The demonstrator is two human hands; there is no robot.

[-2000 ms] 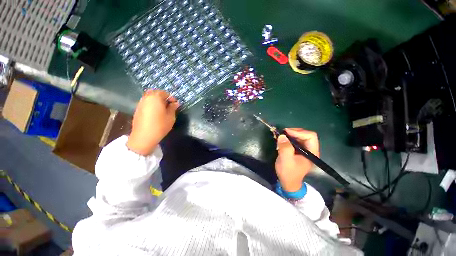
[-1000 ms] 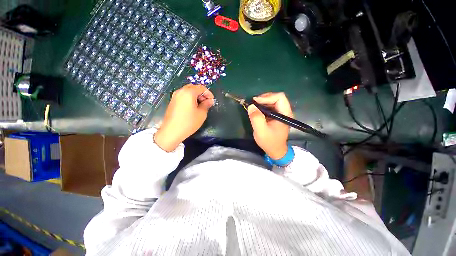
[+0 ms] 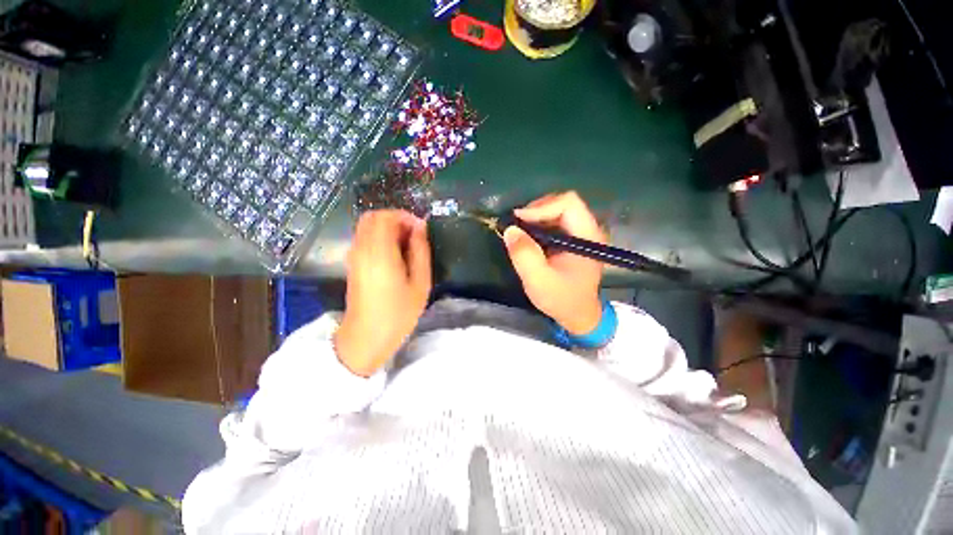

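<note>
My right hand [image 3: 564,256] holds the black soldering iron [image 3: 606,251] like a pencil, its tip pointing left. A small whitish-blue board [image 3: 445,208] lies on the green mat just left of the tip; I cannot tell if they touch. My left hand [image 3: 389,282] is at the mat's near edge, left of the board, fingertips bent together beside the dark heap [image 3: 392,190]. Whether it pinches a small part is hidden. The heap of silver-white pieces with red leads [image 3: 434,128] lies beyond the board. The clear blister tray [image 3: 274,115] is at the left.
A red oval piece [image 3: 478,32] and a yellow pot [image 3: 543,47] stand at the far side. The black iron stand [image 3: 653,47] and a black box with a red light [image 3: 731,157] are at the right, with cables. A cardboard box [image 3: 172,336] is below left.
My left hand has moved from the tray to beside the small board, then slightly towards me. The board now shows near the iron tip. The view has shifted; the iron stays in my right hand.
</note>
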